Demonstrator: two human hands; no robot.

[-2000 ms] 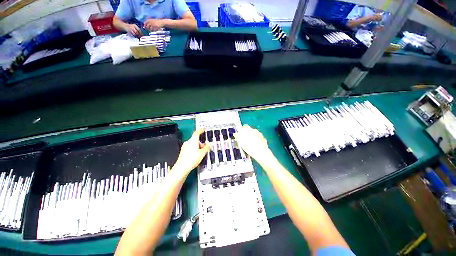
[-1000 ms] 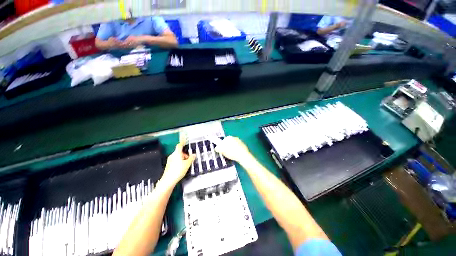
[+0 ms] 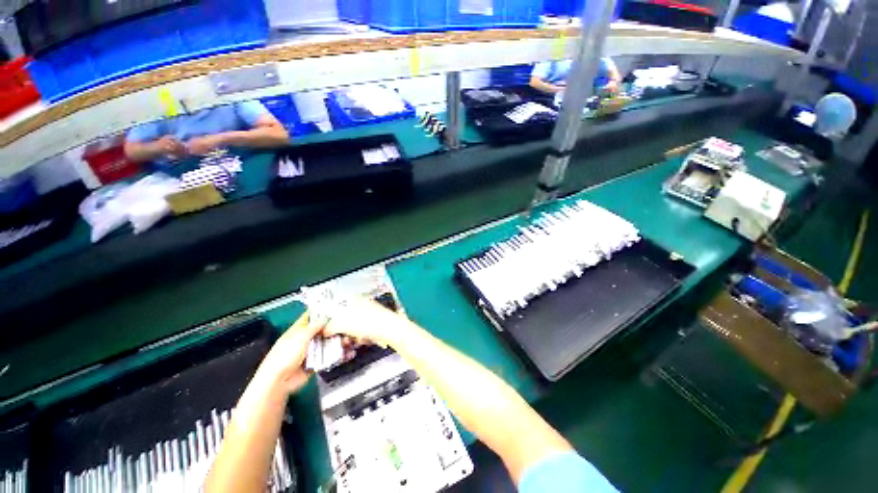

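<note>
The pale fixture plate (image 3: 402, 445) lies end-on in front of me, with black nest blocks near its far part and a small green mark. My left hand (image 3: 300, 349) and my right hand (image 3: 354, 320) meet over its far left side. Several white/silver sticks (image 3: 325, 352) are bunched between the hands. The left fingers close on them; the right hand lies over their upper part, its fingertips partly hidden. A black tray (image 3: 144, 385) part-filled with sticks is at my left. Another black tray (image 3: 597, 313) with a row of sticks in its far half is at my right.
A neighbouring fixture (image 3: 708, 173) and beige box (image 3: 746, 204) stand further right. An open carton (image 3: 789, 351) is on the floor. A metal post (image 3: 568, 116) rises behind the right tray. Blue bins (image 3: 154, 43) sit on the raised shelf. Another worker's arms (image 3: 207, 142) are across the line.
The view has swung right and up. My hands were apart at the two sides of the nest blocks; now they are together at the left, with sticks bunched between them.
</note>
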